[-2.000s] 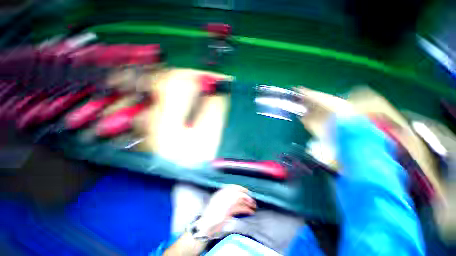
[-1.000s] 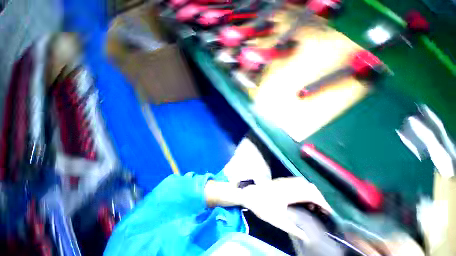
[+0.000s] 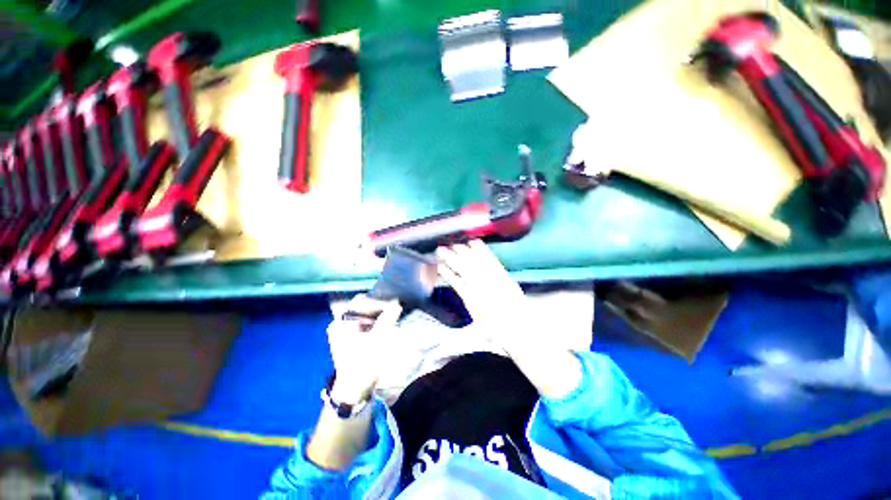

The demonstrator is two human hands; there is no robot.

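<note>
A bent sheet-metal cover is held over the bench edge. My left hand is shut on its lower left side. My right hand is at its right edge, fingertips against it, the thumb hidden. A red-and-black tool lies just beyond on the bench, its handle to the left and its head with metal parts to the right. A mallet lies to the right, its pale frayed head towards the tool. Two groups of silver metal covers lie at the back.
Rows of red-and-black tools fill the left. One tool lies on cardboard. More tools lie on cardboard at the right. The green bench edge crosses in front of me. Brown cardboard is below at the left.
The view has swung back from the left-hand floor to the bench. Both hands are now in clear view at the bench edge with the metal cover between them.
</note>
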